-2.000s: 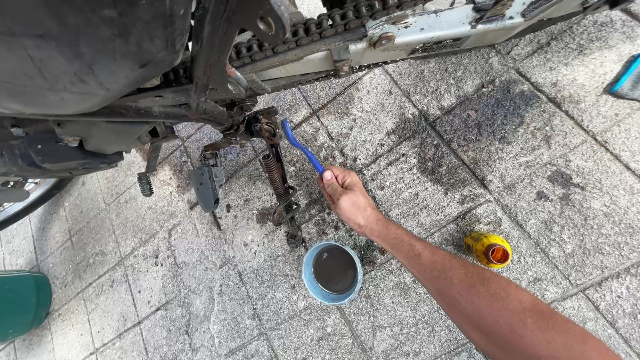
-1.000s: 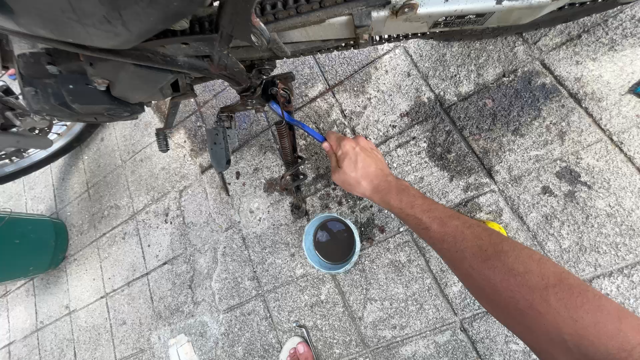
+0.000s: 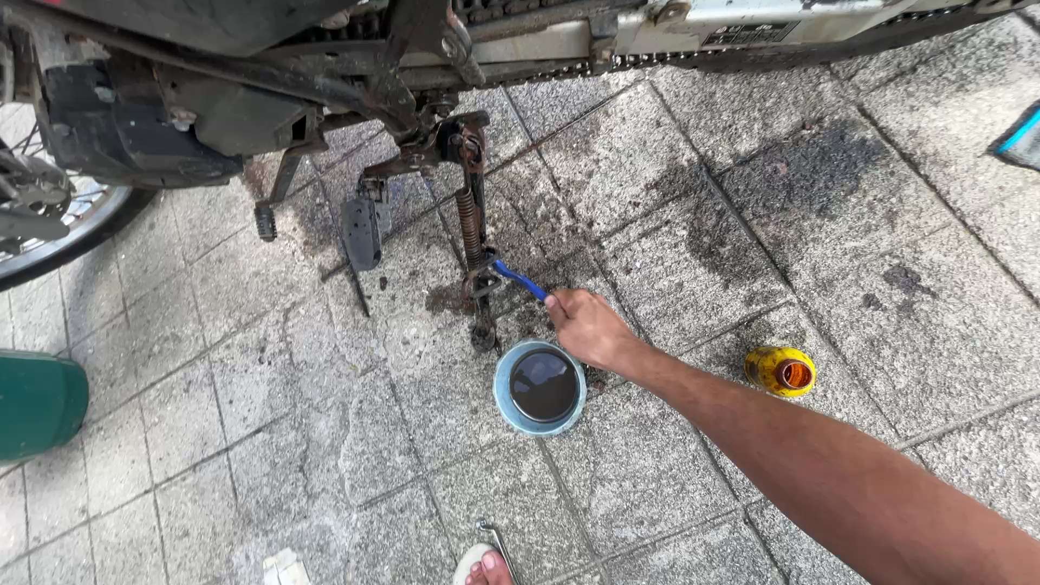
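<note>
My right hand (image 3: 591, 327) grips the end of a blue-handled brush (image 3: 522, 279). The brush's far end is at the lower part of a motorcycle's side stand (image 3: 479, 219), beside the rusty coil spring (image 3: 468, 227); its bristles are hard to make out. Just below my hand, a light blue bowl (image 3: 504, 398) holds dark liquid (image 3: 543, 385). A black rubber footrest (image 3: 361, 232) hangs left of the stand. The motorcycle's chain and grey swingarm (image 3: 536, 42) run above. My left hand is out of view.
An uncapped yellow bottle (image 3: 764, 367) stands right of my forearm. A green container (image 3: 41, 405) is at the left edge, and a blue-edged cloth-like item (image 3: 1020, 140) at the right. A metal wrench-like tool (image 3: 497, 546) lies by my sandalled foot (image 3: 481, 569). Dark stains mark the paving (image 3: 812, 179).
My right hand has moved the brush down from the side stand's upper pivot to its lower part. The view has shifted, bringing the whole yellow bottle back in.
</note>
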